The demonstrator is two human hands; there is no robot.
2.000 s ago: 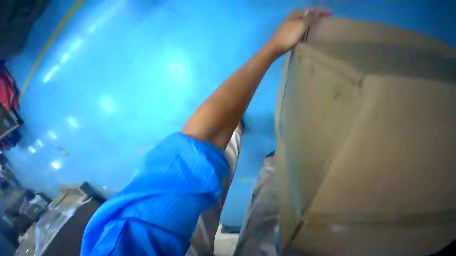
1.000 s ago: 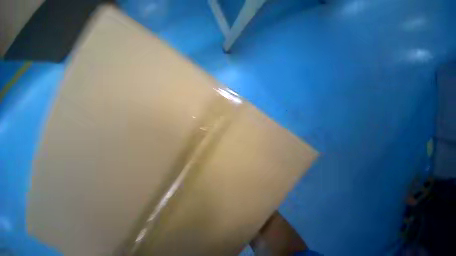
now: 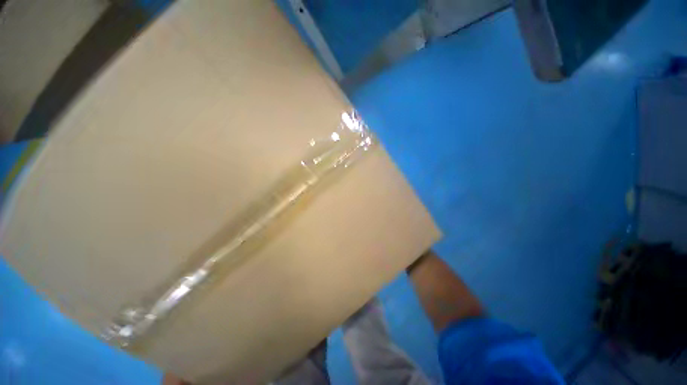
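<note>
A large closed brown carton fills the left and centre, tilted, its top towards me. Shiny packing tape runs diagonally along its seam. My right hand is at the carton's lower right corner, holding it from beneath; the fingers are hidden behind the carton and the wrist and blue sleeve show. A small bit of skin, seemingly my left hand, shows at the bottom edge beside the carton; its fingers cannot be seen.
The blue floor shows on the right. A grey-edged piece of equipment is at the upper right. A pale box-like object and a dark bundle are at the right edge. Another carton-like shape is at the upper left.
The view has turned from the carton's side to its taped face. Since a second ago the carton fills more of the view, and equipment has come in at the upper right.
</note>
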